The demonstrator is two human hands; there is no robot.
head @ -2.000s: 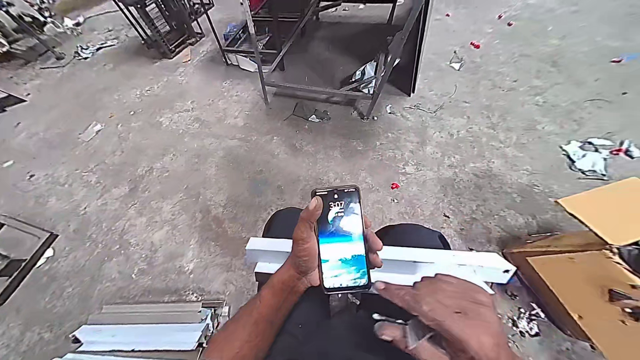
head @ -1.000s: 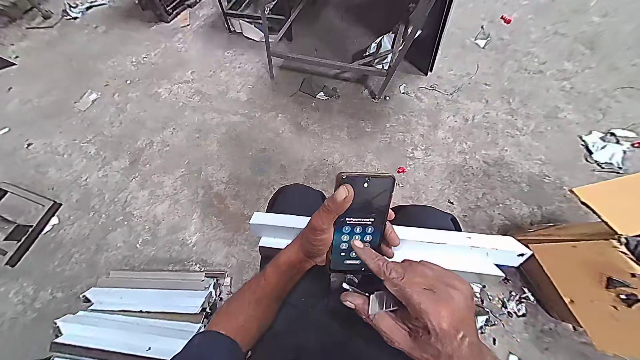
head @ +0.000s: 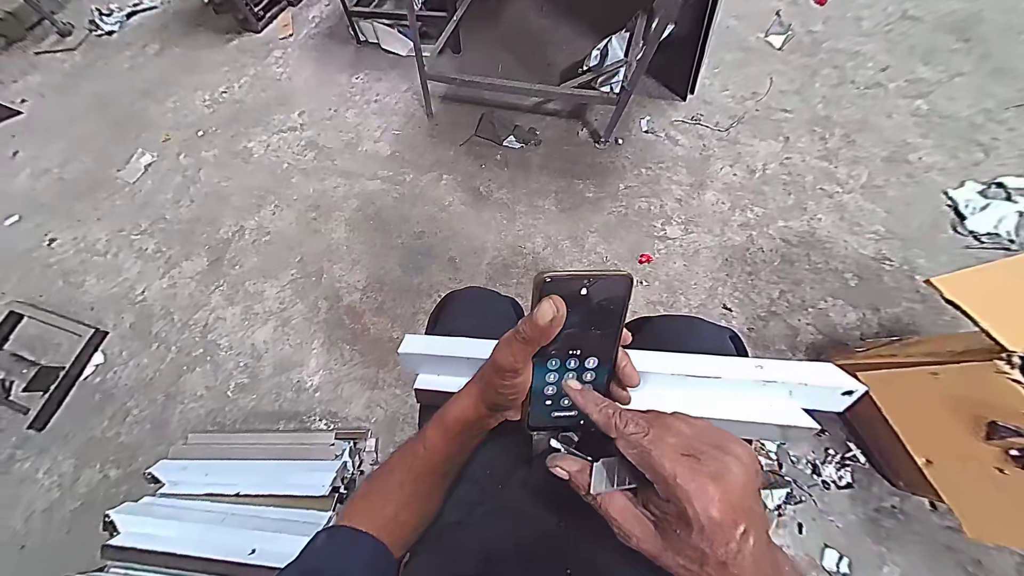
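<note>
A smartphone [head: 588, 320] with a keypad on its lit screen is upright in my left hand [head: 512, 368], thumb along its left edge and fingertips around the right one. The index fingertip of my right hand [head: 680, 472] is at the keypad. Between the thumb and curled fingers of that hand sits a small clear, squarish piece [head: 613, 475], its kind unclear. Under the phone, a white metal profile [head: 720, 380] lies across my thighs; the hands and phone hide part of it.
Several white profiles [head: 248, 478] are stacked at the lower left. An open cardboard box [head: 944, 424] stands at the right, beside small debris [head: 836, 468]. A metal frame stand [head: 520, 86] is ahead on the concrete floor, and another metal frame [head: 68, 376] is at the left.
The phone's screen has gone from a bright lock picture to a keypad. My right index finger has moved from the phone's lower edge onto the screen. The view has shifted somewhat.
</note>
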